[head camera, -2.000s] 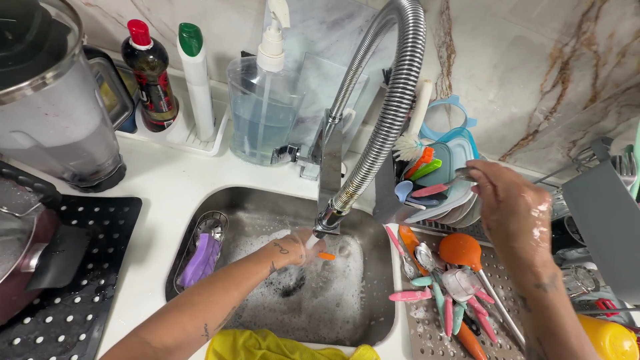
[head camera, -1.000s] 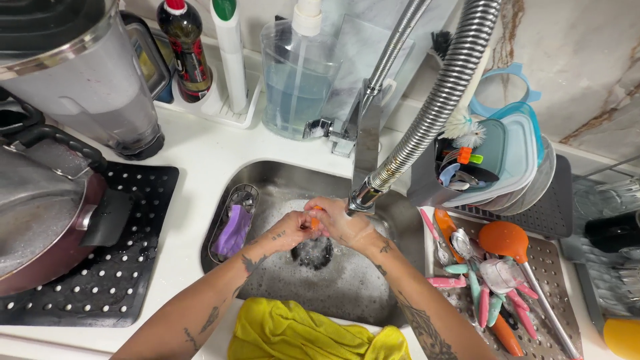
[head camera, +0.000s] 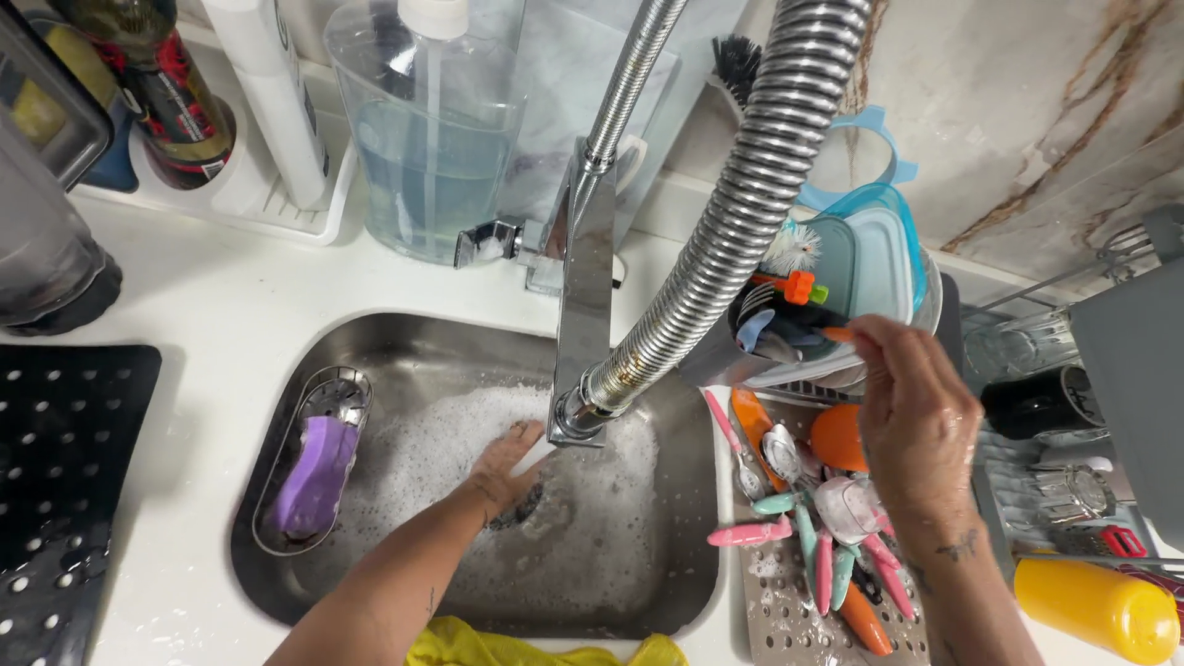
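Note:
My left hand (head camera: 507, 461) is under the running water below the metal faucet (head camera: 581, 407), low in the steel sink (head camera: 683, 555) among suds; its fingertips are partly hidden, and I cannot tell whether it holds anything. At the right, my right hand (head camera: 911, 407) pinches a small orange item (head camera: 837, 334) at the rim of the dark utensil holder (head camera: 708, 356). Forks and other utensils stand in that holder. Soapy cutlery with pink and mint handles (head camera: 823, 564), an orange ladle (head camera: 837, 437) and a strainer-like piece lie on the perforated mat (head camera: 772, 629) beside the sink.
A purple sponge (head camera: 316, 476) sits in a wire caddy on the sink's left wall. Behind stand a soap dispenser (head camera: 435, 157) and bottles. Lids (head camera: 879, 268) lean behind the holder. A yellow cloth (head camera: 518, 647) hangs at the front; a yellow cup (head camera: 1096, 601) lies right.
My right hand has moved from beside my left hand in the sink to the utensil holder, with a small orange item in its fingers. My left hand remains in the sink. The view is closer.

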